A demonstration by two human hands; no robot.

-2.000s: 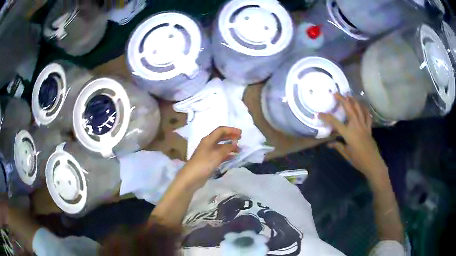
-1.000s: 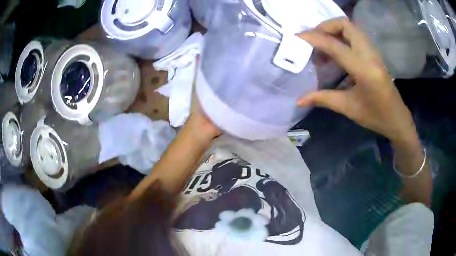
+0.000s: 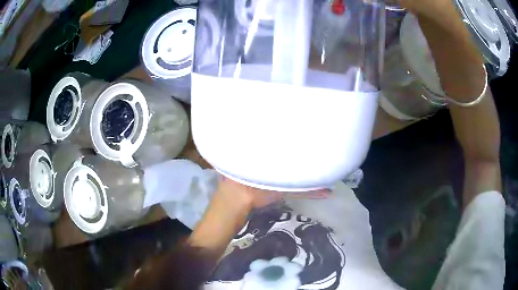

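Observation:
A large humidifier water tank (image 3: 284, 130) is held up close to the camera, upright, its white lower shell down and its clear upper wall above. A straight white column shows inside the clear wall. The tank's top is cut off by the upper edge. My left hand (image 3: 250, 195) is under the tank's base and supports it, fingers partly hidden. My right forearm reaches up at the right; my right hand (image 3: 412, 5) is mostly cut off by the top edge, so its grip cannot be seen.
Dark-centred units (image 3: 118, 122) and other waiting tanks (image 3: 85, 198) stand at the left. Another slotted tank (image 3: 173, 42) stands behind. Tanks (image 3: 417, 82) also stand at the right. A white cloth (image 3: 176, 187) lies at the near edge. A red cap (image 3: 337, 7) shows through the clear wall.
The tank has been lifted off the bench and turned from tilted, slotted disc showing, to upright in front of the camera. My right hand has moved up to the top edge.

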